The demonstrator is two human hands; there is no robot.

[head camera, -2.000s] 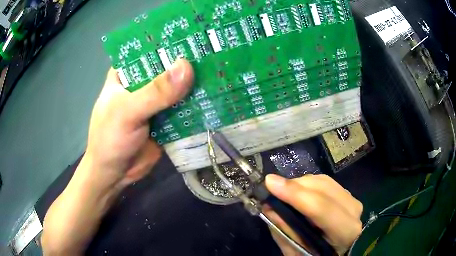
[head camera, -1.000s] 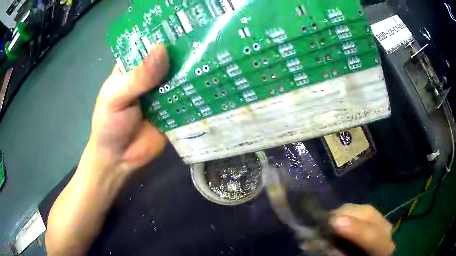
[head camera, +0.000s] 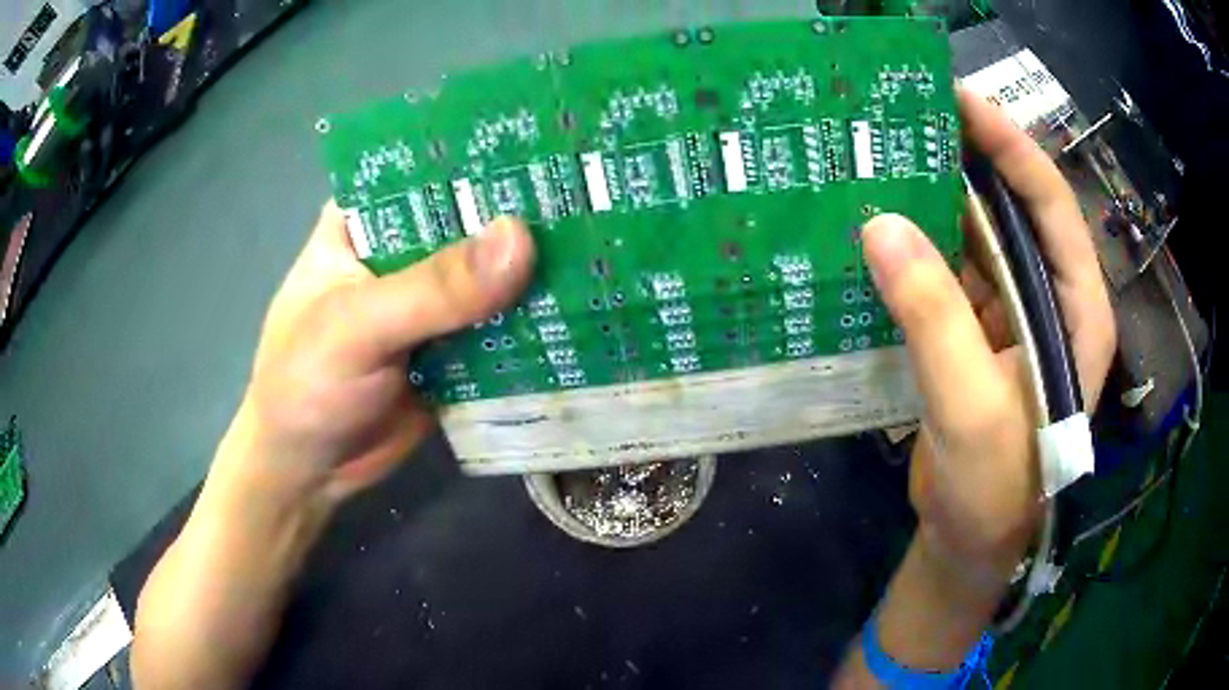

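A green PCB panel (head camera: 701,223) with white printing is held up in front of me, with a pale scuffed strip (head camera: 687,418) along its lower edge. My left hand (head camera: 351,324) grips its left side, thumb on the face. My right hand (head camera: 964,337) grips its right side, thumb on the face and fingers behind. The black cord (head camera: 1031,270) and a pale tube run through my right hand, with white tape on them. The soldering iron's tip is hidden behind the panel or hand.
A round cup of silvery dross (head camera: 627,499) sits on the black mat (head camera: 539,607) below the panel. The feeder with a white label (head camera: 1011,84) is at upper right. A grey-green belt (head camera: 148,337) lies at left, with a green board at its edge.
My right hand has moved up from the lower right with the iron's cord and now also grips the panel's right side. The panel has tilted, and more of its upper part shows.
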